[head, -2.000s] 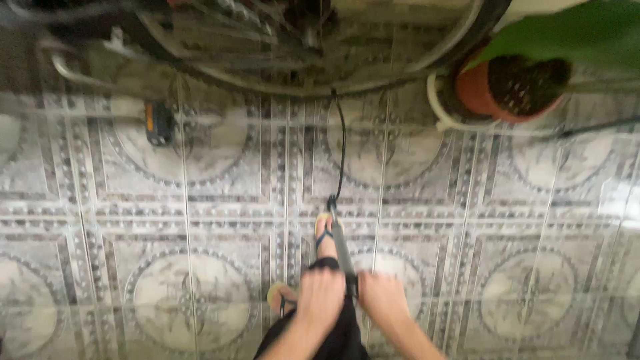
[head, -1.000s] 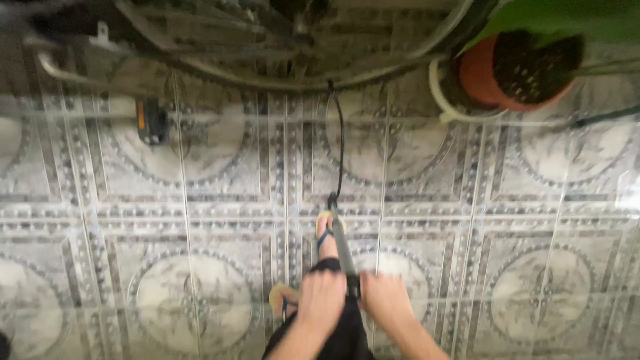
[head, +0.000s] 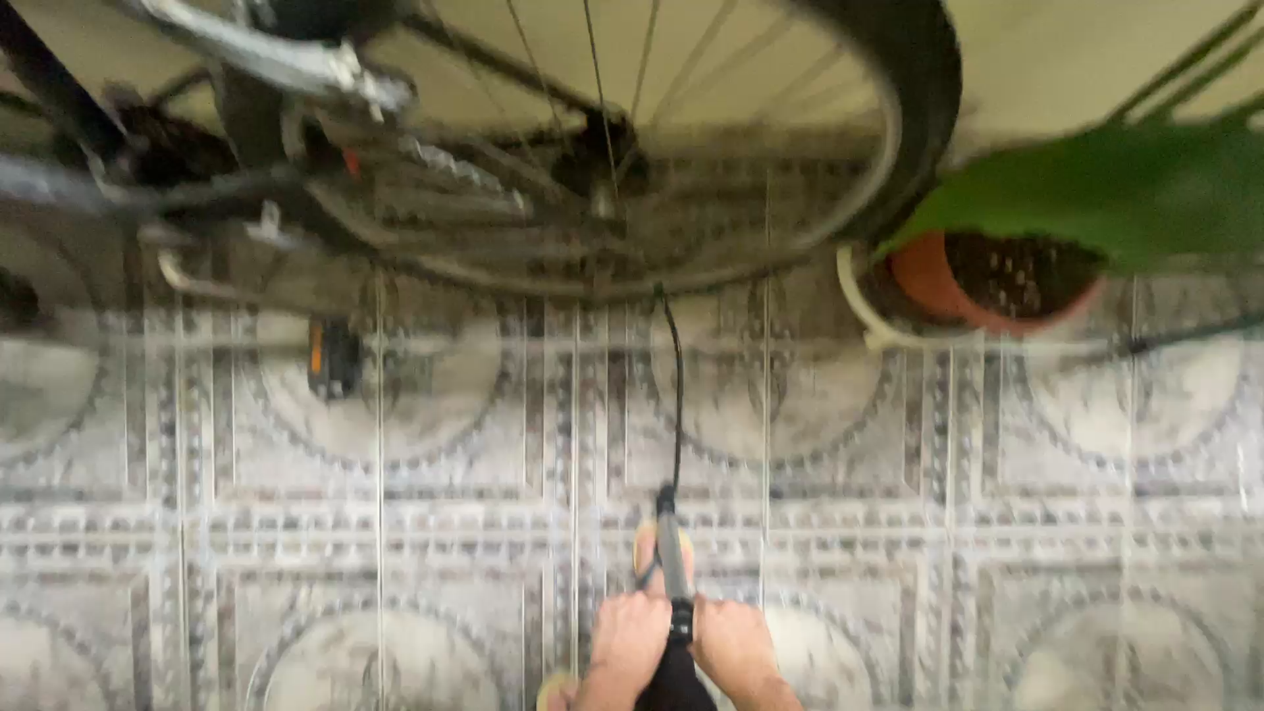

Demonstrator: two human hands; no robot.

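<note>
A grey-barrelled bicycle floor pump (head: 673, 553) stands near the bottom centre, beside a foot in a flip-flop (head: 647, 545). My left hand (head: 632, 637) and my right hand (head: 733, 642) are closed on its handle, one on each side of the black top of the barrel. A thin black hose (head: 678, 395) runs from the pump's far end up to the rim of the bicycle wheel (head: 612, 293). The wheel's hub and spokes show behind it. Blur hides how the hose end meets the valve.
A bicycle pedal (head: 336, 360) with an orange reflector juts out at the left, near the kickstand (head: 202, 286). At the right, a terracotta pot (head: 928, 281) with soil and green leaves stands by a pale curved rim. Patterned tiles (head: 474, 533) cover the floor.
The view has tilted up, so more of the bicycle shows. Both hands stay on the pump handle, and the hose still reaches the wheel.
</note>
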